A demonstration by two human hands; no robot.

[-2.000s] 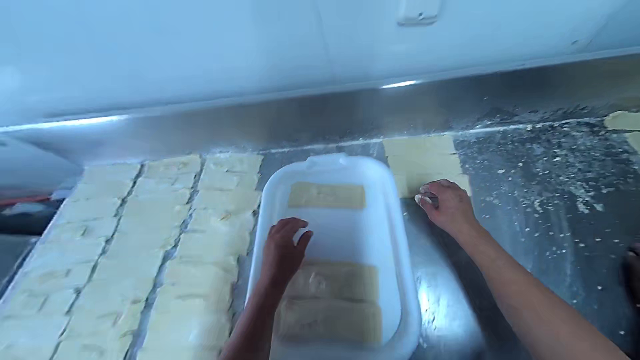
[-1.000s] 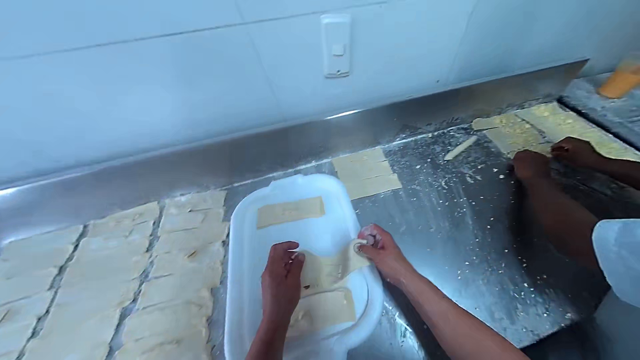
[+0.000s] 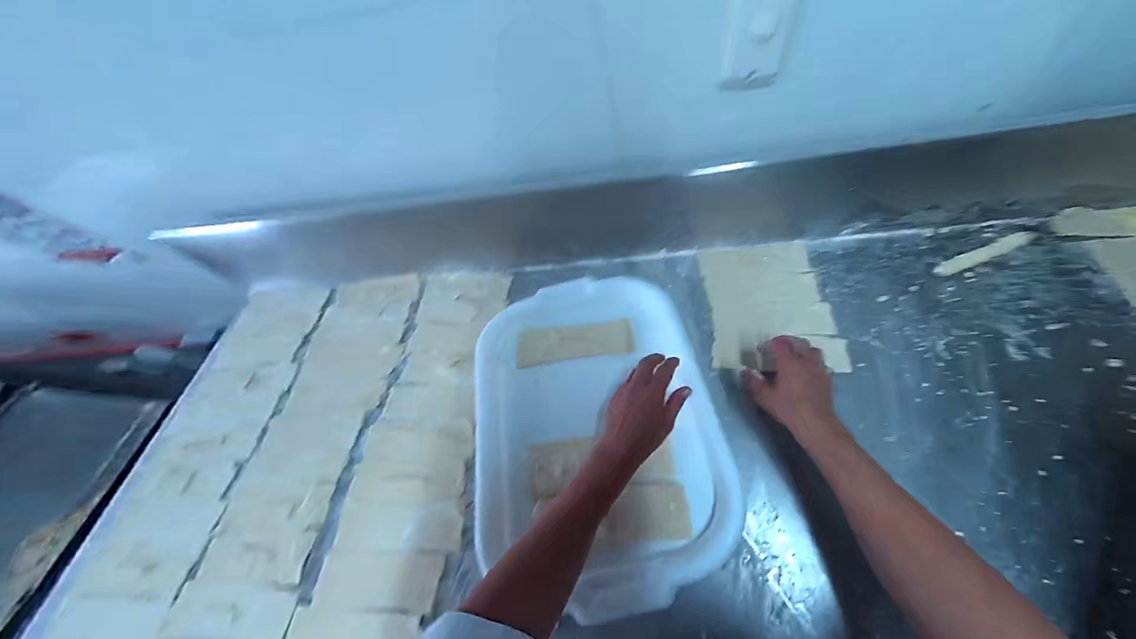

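A white plastic tub (image 3: 568,399) holds a rectangular dough piece (image 3: 575,343) at its far end and more dough pieces (image 3: 643,512) at its near end. Over the tub's middle, my left hand (image 3: 643,404) is empty with its fingers apart. To the right of the tub, my right hand (image 3: 792,377) is at the near edge of a stack of flat dough pieces (image 3: 763,297); its fingertips are blurred, and whether they grip a piece is unclear.
Rows of overlapping dough pieces (image 3: 293,444) cover the steel worktop left of the tub. At the right lie a dough strip (image 3: 985,254), more dough sheets (image 3: 1100,222) and scattered flour and crumbs. A steel backsplash (image 3: 603,217) runs along the wall.
A second ago both hands held a dough piece over the near part of the tub. That piece has been let go, and my right hand has moved to the stack. The view has swung left.
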